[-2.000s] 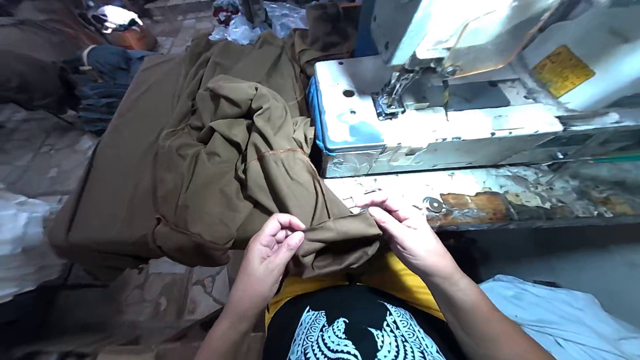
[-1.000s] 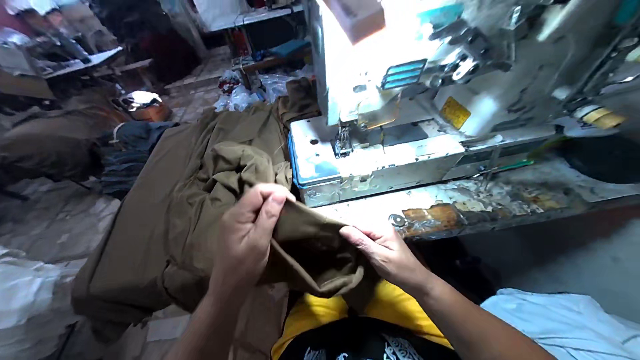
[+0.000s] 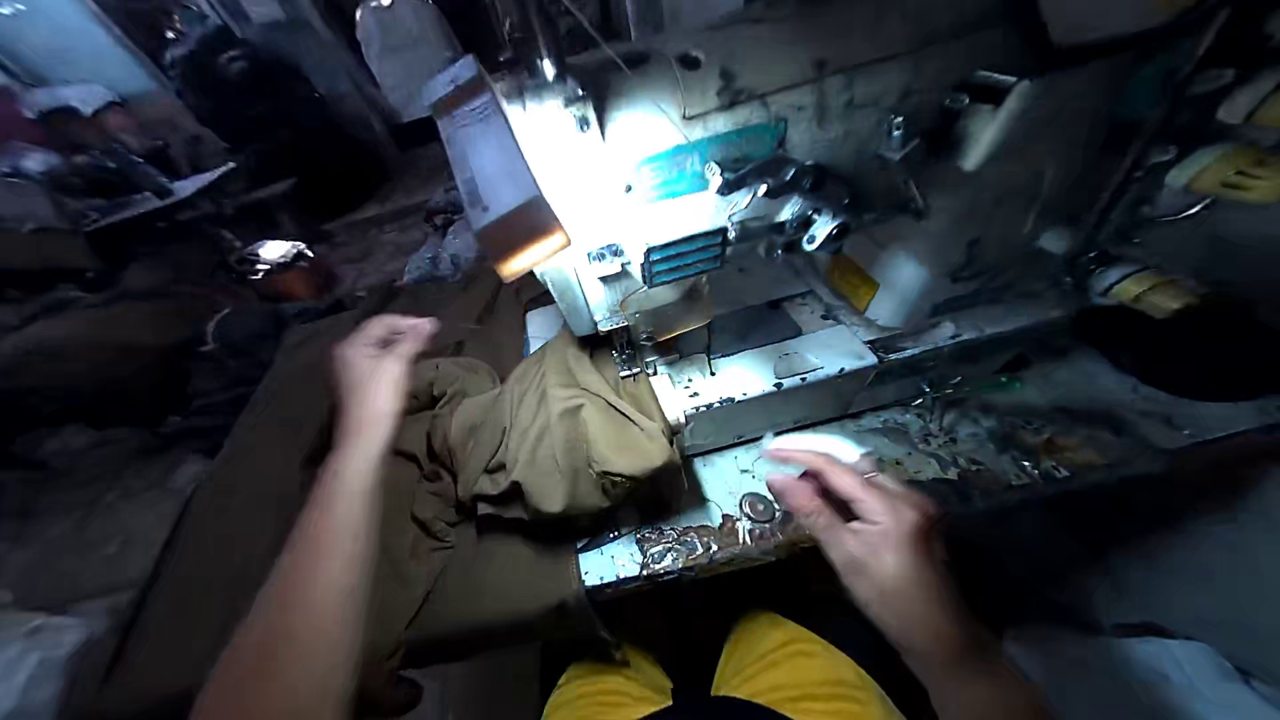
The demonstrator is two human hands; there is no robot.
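Brown-olive fabric [image 3: 565, 430] lies bunched on the bed of an industrial sewing machine [image 3: 780, 365], its upper edge at the presser foot [image 3: 626, 355]. More of the cloth spreads to the left and down over the table edge. My left hand [image 3: 385, 350] is raised over the cloth left of the machine, blurred, fingers curled; whether it holds anything is not clear. Above the table front, right of the cloth, is my right hand [image 3: 850, 500], thumb and fingers slightly apart, with a blurred white thing [image 3: 820, 447] just beyond the fingertips; contact with it cannot be told.
A box-shaped cover [image 3: 495, 165] hangs at the machine's lit head. Thread cones [image 3: 1145, 285] stand at the right. The worn table edge [image 3: 700, 550] runs close above my yellow-clad knees. Another work table [image 3: 160, 200] is at the far left; pale cloth [image 3: 1150, 670] lies lower right.
Both hands have let go of the fabric they held over my lap. The fabric is now at the presser foot. My left hand has moved left and my right hand right. The view has shifted.
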